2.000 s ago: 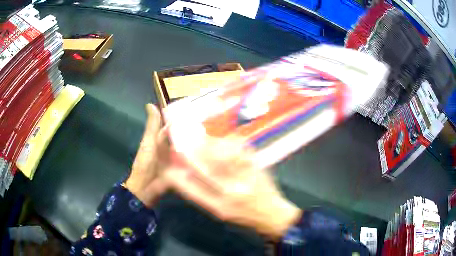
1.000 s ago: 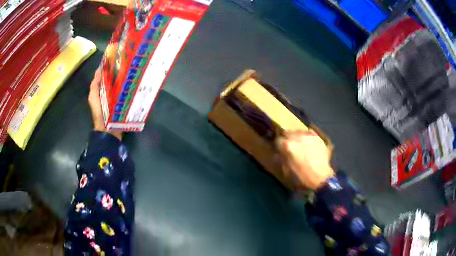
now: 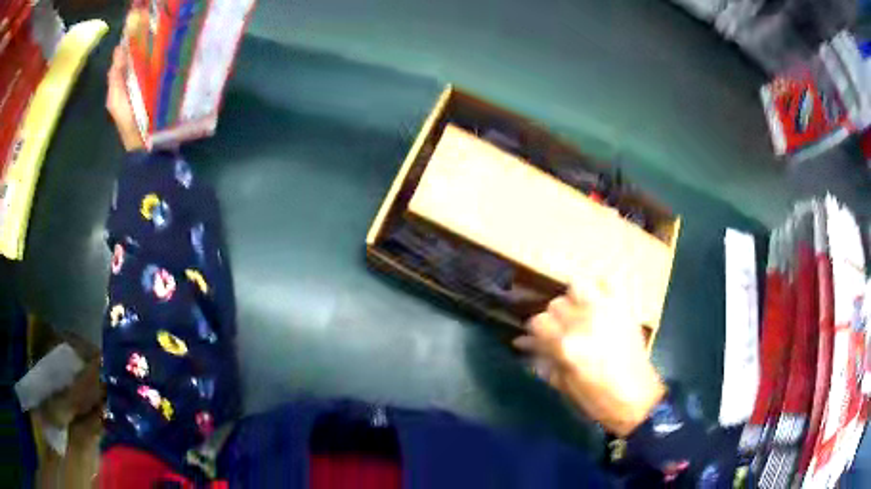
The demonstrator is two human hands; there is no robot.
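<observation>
The open brown inner tray (image 3: pixel 406 181) lies tilted across the green bench in front of me. A plain tan cardboard insert (image 3: pixel 506 196) runs along its middle. Dark cables (image 3: pixel 444 250) fill the side gaps, with a small red piece (image 3: pixel 596 199) in the far gap. My right hand (image 3: pixel 597 358) is on the tray's near right end, its fingers over the insert and near wall. Blur hides whether they grip. My left hand (image 3: pixel 121 100) holds a red and white printed outer box (image 3: pixel 181 81) at the upper left. The picture's top edge cuts off this box.
Flattened sleeves (image 3: pixel 831 325) stand at the right beside a white label strip (image 3: pixel 739 325). A printed carton (image 3: pixel 807 115) lies at the far right. A yellow strip (image 3: pixel 43 124) lies by the left stack (image 3: pixel 17 81). A grey stack shows at the top right.
The view has shifted. The tray is nearer me, with my right hand still at its right end. My left hand still holds the printed box, now farther to the upper left.
</observation>
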